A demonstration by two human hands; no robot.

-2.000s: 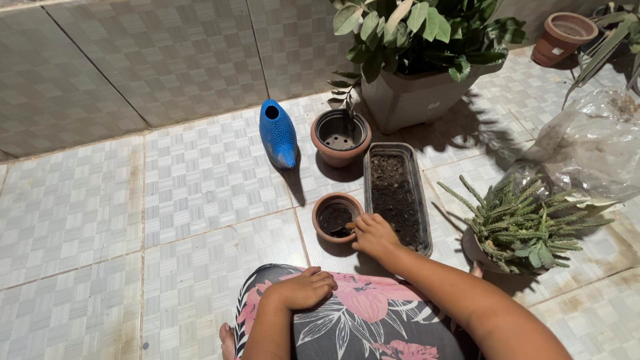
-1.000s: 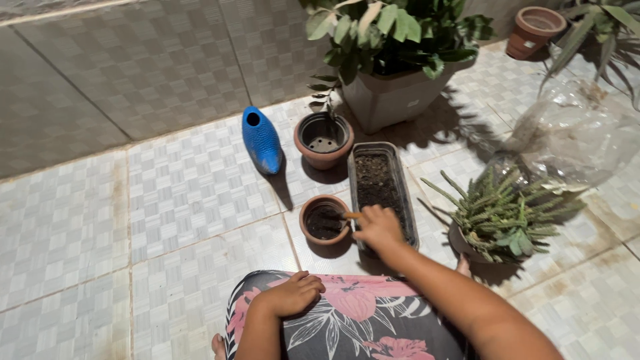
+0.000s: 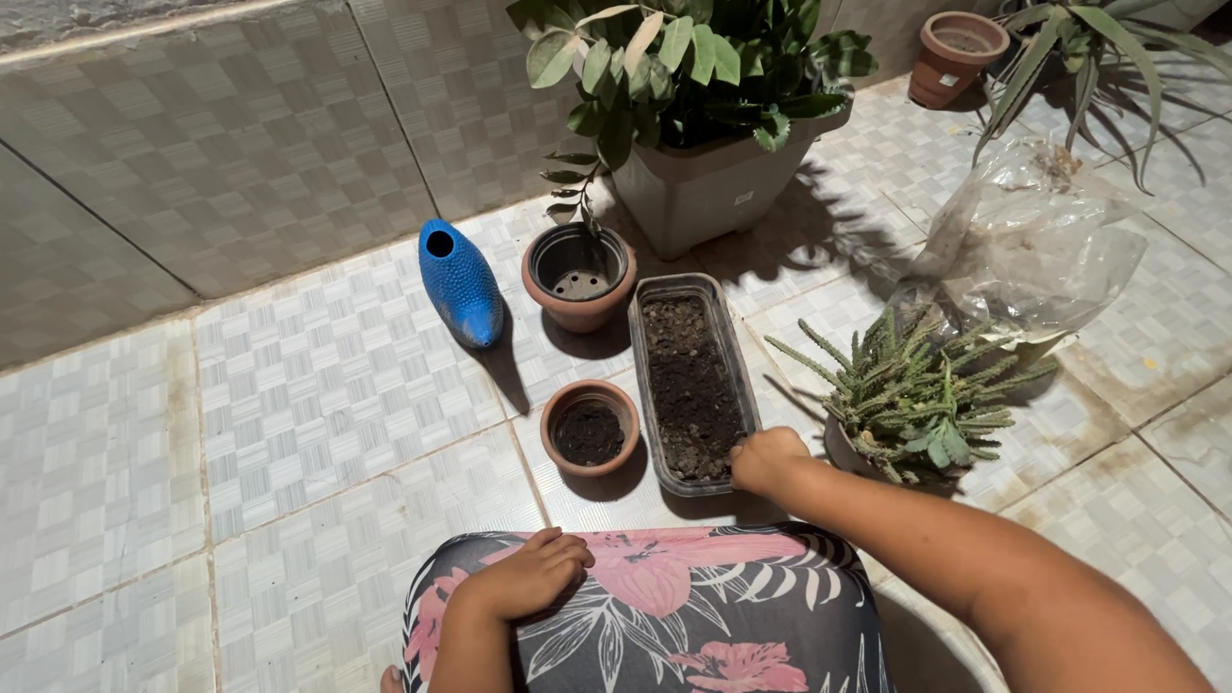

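Observation:
My right hand (image 3: 767, 459) is at the lower right rim of a rectangular plastic planter (image 3: 748, 404) of dark soil, its fingers curled and partly hidden; whether it holds anything cannot be seen. Resting on the floral cloth (image 3: 654, 616) over my lap is my left hand (image 3: 541, 570), empty, with its fingers a little apart. Left of the planter stands a small terracotta-coloured pot (image 3: 589, 428) with soil in it. Behind that is another terracotta-coloured pot (image 3: 578, 313) with a black pot inside, holes showing in its bottom.
A blue textured watering vessel (image 3: 462, 284) stands at left. Beyond the planter is a large grey pot (image 3: 707, 192) of leafy plants. To the right are a potted spiny succulent (image 3: 924, 395) and a clear plastic bag (image 3: 1039, 250). Another terracotta-coloured pot (image 3: 953, 60) stands far right.
My right hand has moved right, from the small soil-filled pot to the planter's right rim. My left hand stays on my lap.

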